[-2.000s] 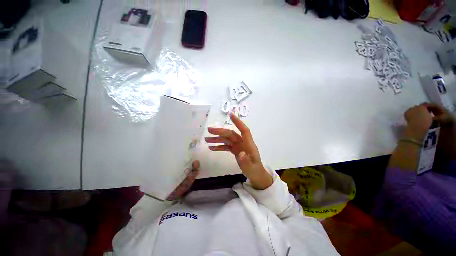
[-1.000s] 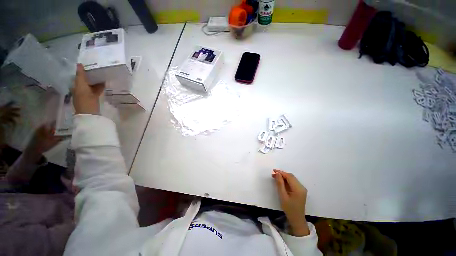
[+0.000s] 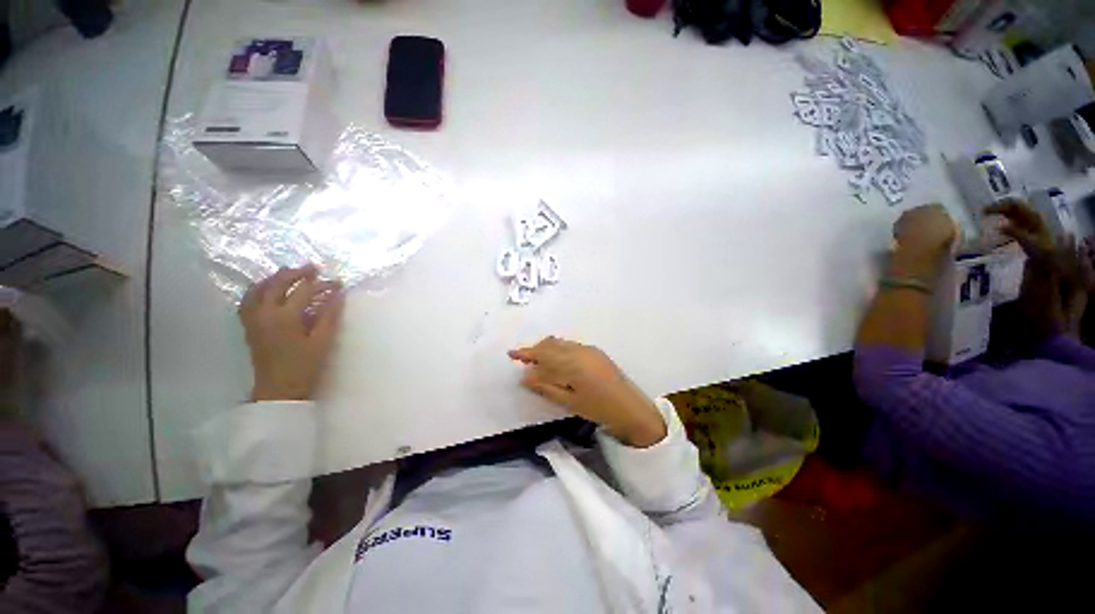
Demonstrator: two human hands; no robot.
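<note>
My left hand (image 3: 289, 332) rests palm down on the table at the near edge of the crumpled clear film (image 3: 360, 204), its fingers slightly apart and nothing seen in it. My right hand (image 3: 588, 386) is over the table near its front edge, fingers curled and index finger pointing left; whether a small piece is between the fingertips cannot be told. A small group of white plastic hangers (image 3: 530, 250) lies beyond my right hand. A white product box (image 3: 258, 108) with a dark picture sits at the film's far edge.
A phone (image 3: 414, 80) lies at the back. A large heap of white pieces (image 3: 859, 120) is at the right. A co-worker in purple (image 3: 961, 396) handles a box there. More boxes (image 3: 36, 228) stand at the left, with a sleeve below. A yellow bag (image 3: 763, 444) hangs below the table edge.
My left hand held a box over the left part of the table; it has let go and come back beside the film. The view has shifted. My right hand remains near the hangers.
</note>
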